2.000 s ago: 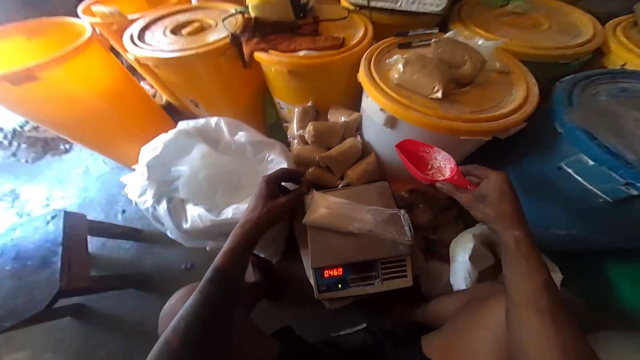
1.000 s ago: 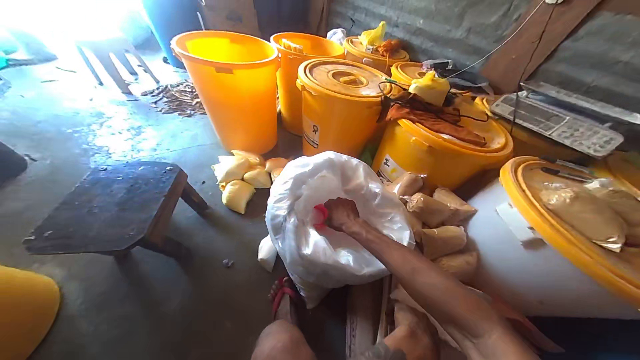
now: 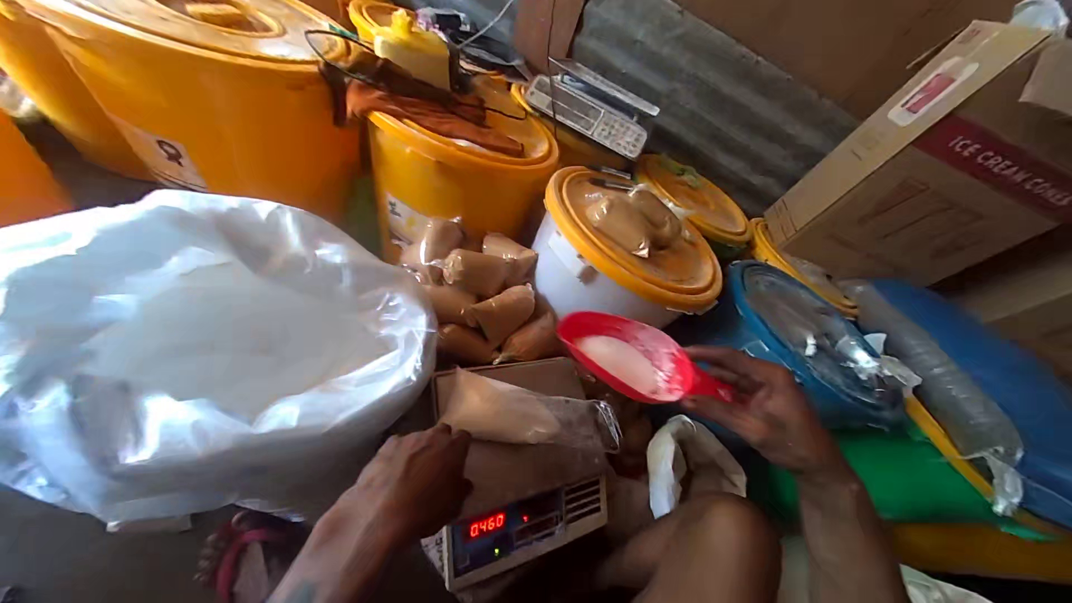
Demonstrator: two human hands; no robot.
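My right hand grips the handle of a red plastic scoop, which holds some white powder, above the right edge of a digital scale. A clear plastic bag of pale powder lies on its side on the scale's platform, its loose end toward the right. My left hand is at the platform's left side, fingertips by the near side of the bag; whether they touch it I cannot tell. The scale's red display is lit and reads 0.460. At the left stands a large white plastic sack of white powder.
Several filled bags of brown powder are piled behind the scale. Yellow lidded buckets and a white bucket with a yellow lid stand beyond. At the right are a blue lidded drum and a cardboard box.
The view has swung right since a second ago. The hand with the red scoop was inside the white sack then; the scoop is now above the scale's right edge with powder in it.
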